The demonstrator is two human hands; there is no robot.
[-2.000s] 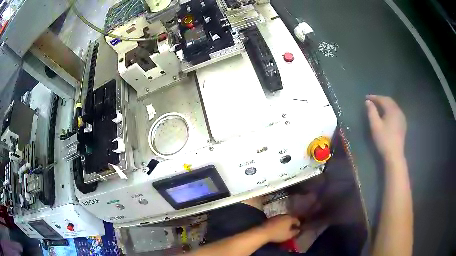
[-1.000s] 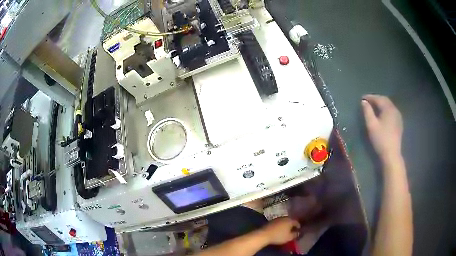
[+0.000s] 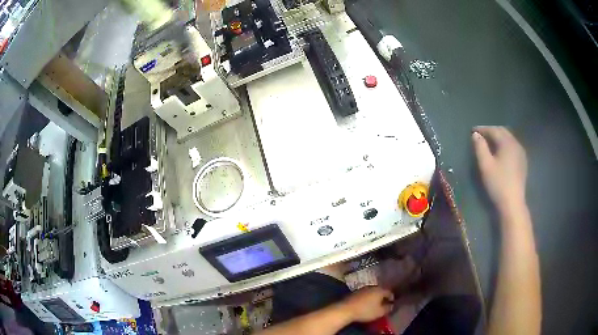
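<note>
The white benchtop machine [image 3: 301, 141] stands in front of me. A black fixture [image 3: 252, 42] sits on its rear stage and another black fixture [image 3: 134, 186] on its left stage. My right hand [image 3: 503, 160] rests on the dark green mat right of the machine, fingers loosely bent, with nothing visible in it. My left hand [image 3: 372, 304] is low below the machine's front edge, fingers curled. A red item [image 3: 379, 324] shows just under it; whether the hand holds it is not clear.
A lit touchscreen [image 3: 252, 257] and a red emergency stop [image 3: 416, 203] are on the machine's front. A pale ring [image 3: 218, 186] lies on the deck, beside a long black part [image 3: 331, 75]. Small silvery bits [image 3: 423, 68] and a whitish plug [image 3: 389, 47] lie by the right edge.
The tool and pale hose over the rear fixture have moved left and are now blurred near the top. The view has shifted slightly. Both hands have stayed nearly still.
</note>
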